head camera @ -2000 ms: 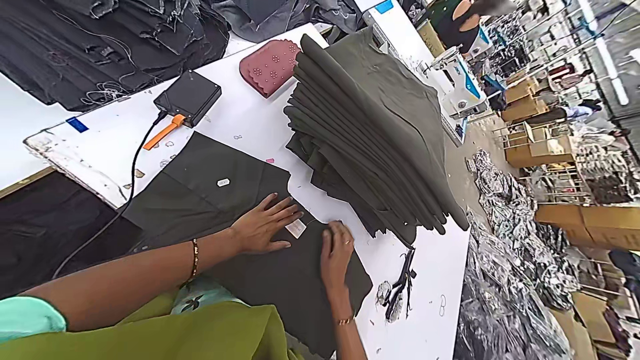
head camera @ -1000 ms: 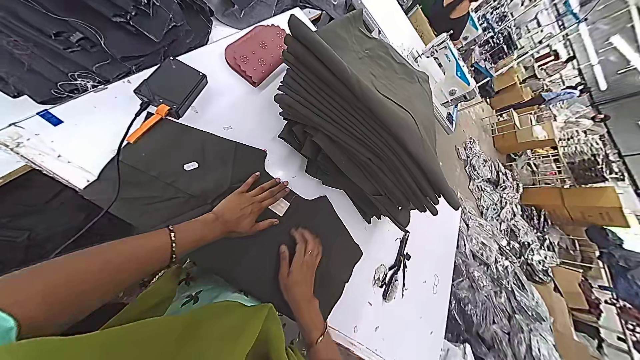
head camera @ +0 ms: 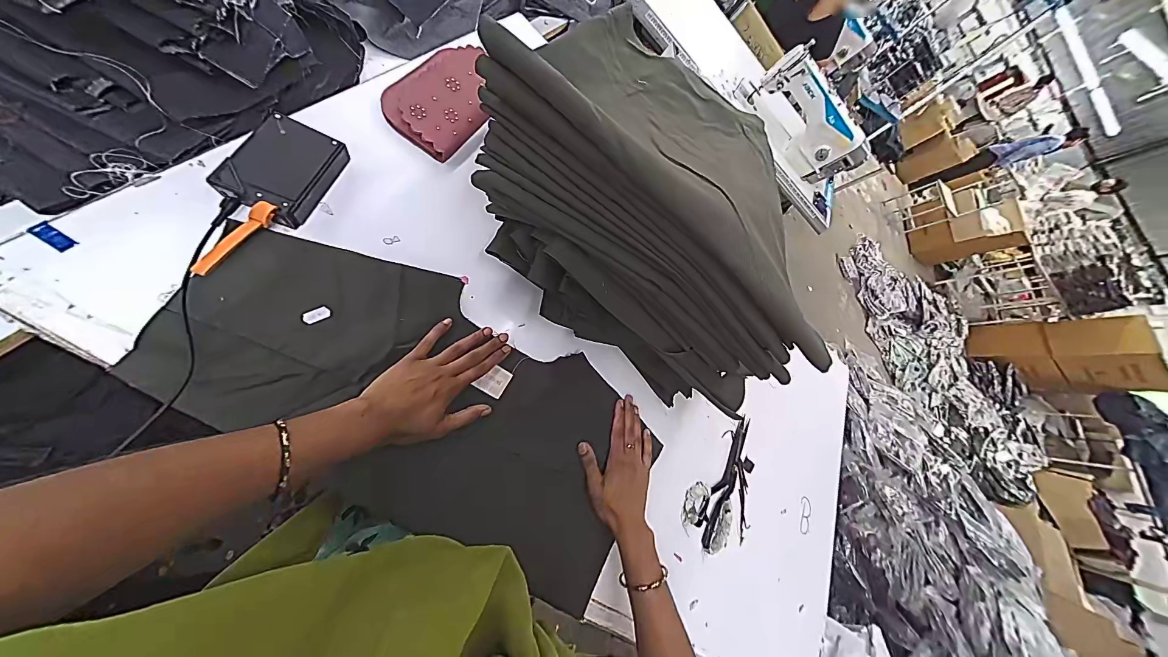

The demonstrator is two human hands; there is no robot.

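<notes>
A dark olive fabric piece (head camera: 511,465) lies spread on the white table. My left hand (head camera: 429,383) rests palm down on it with fingers apart, beside a small white label (head camera: 493,380). Nearer the cloth's right edge, my right hand (head camera: 622,470) lies flat, its fingertips close to that edge. Neither hand grips anything. A second small white sticker (head camera: 316,316) is on the fabric to the left. Just beyond the hands stands a tall stack of folded olive fabric (head camera: 639,192). Black thread snips or a similar slim tool (head camera: 725,488) lies right of my right hand.
A black box (head camera: 278,169) with a cable and an orange strap (head camera: 234,239) sits at the back left, near a maroon scalloped pouch (head camera: 436,102). Dark garments (head camera: 164,73) are heaped behind. A sewing machine (head camera: 812,109), cardboard boxes (head camera: 1068,351) and plastic-wrapped bundles (head camera: 922,511) stand beyond the table.
My right hand has shifted over the fabric, inward and then back out toward its right edge. My left hand stays flat near the label.
</notes>
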